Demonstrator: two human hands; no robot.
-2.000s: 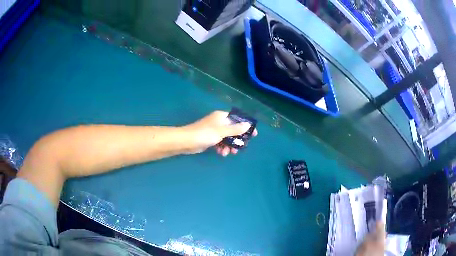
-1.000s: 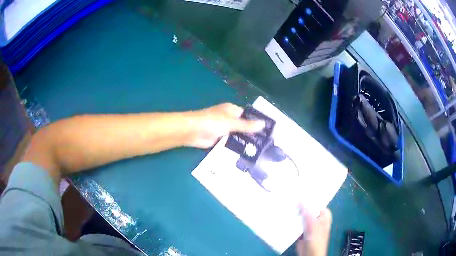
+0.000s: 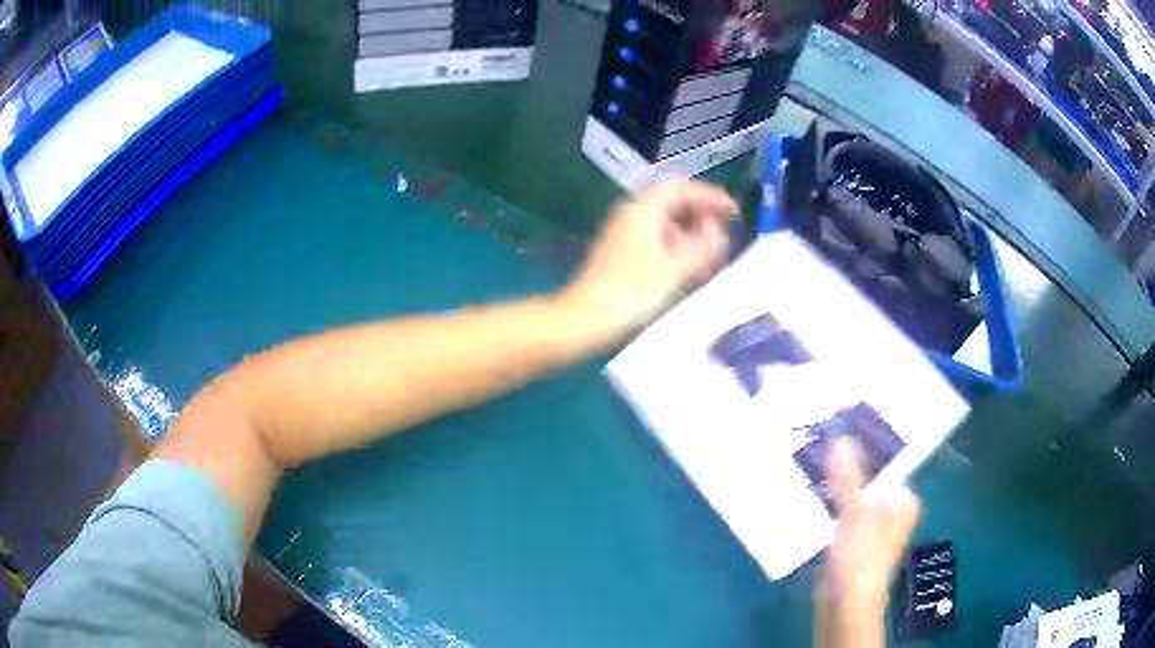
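Observation:
A white manual (image 3: pixel 709 430) with a grey headphone picture is held tilted above the bench. My right hand (image 3: pixel 868 538) grips its lower right edge, with the thumb on a dark card (image 3: pixel 861 443) lying on the manual. My left hand (image 3: pixel 665 241) is off the manual, just beyond its upper left edge and close to a black retail box (image 3: pixel 633 76). Its fingers are loosely curled and blurred, and nothing shows in it. The headphones (image 3: pixel 893 222) sit in a blue tray (image 3: pixel 1001 317) behind the manual.
A stack of blue trays (image 3: pixel 152 165) stands at the left. Another retail box (image 3: pixel 443 38) is at the top on the conveyor. A small pile of black cards (image 3: pixel 931 589) lies right of my right hand. More manuals (image 3: pixel 1077 627) are at the lower right corner.
The manual has come to the right and up towards the tray, in my right hand. My left hand has let go of the dark card and moved up towards the retail box.

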